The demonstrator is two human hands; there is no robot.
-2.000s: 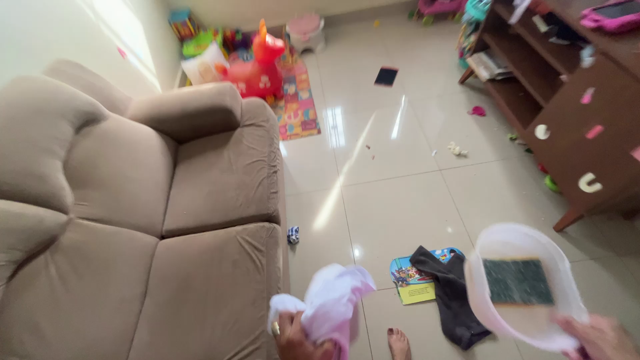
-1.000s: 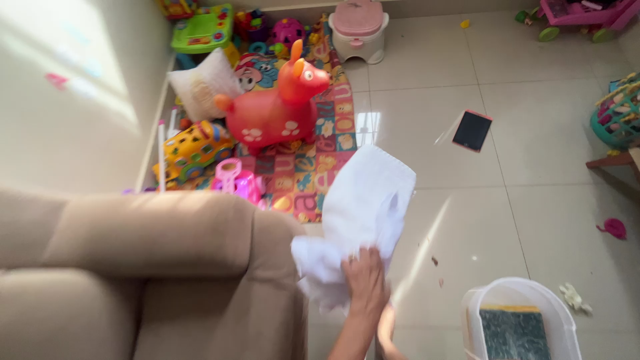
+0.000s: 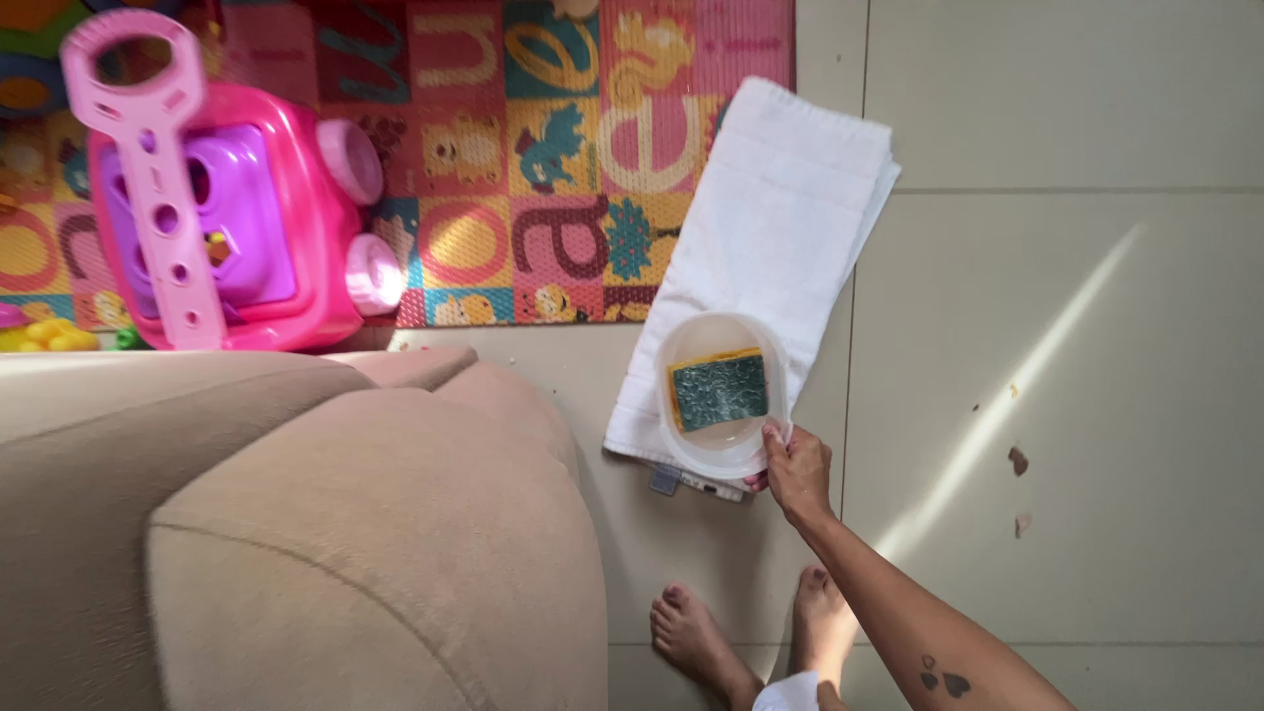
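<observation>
My right hand (image 3: 798, 472) grips the edge of a translucent plastic container (image 3: 723, 456) at its lower right. Inside the container lies a yellow sponge with a dark green scouring side (image 3: 719, 392) facing up, and the container holds what looks like a little liquid. Beneath and beyond it, a folded white towel (image 3: 775, 212) stretches slantwise over the tiled floor, its upper left edge over the play mat. Whether the container rests on the towel or hangs just above it, I cannot tell. My left hand is out of view.
A beige sofa (image 3: 385, 553) fills the lower left. Behind it, a pink toy cart (image 3: 316, 237) stands on a colourful letter mat (image 3: 464, 237). My bare feet (image 3: 696, 632) are on the tiles below the towel. Small brown scraps (image 3: 1018, 460) lie on the floor at right.
The white cloth, bunched in a hand two seconds ago and held one second ago, now lies folded out on the floor. The container is now over the towel. The view has moved closer to the floor.
</observation>
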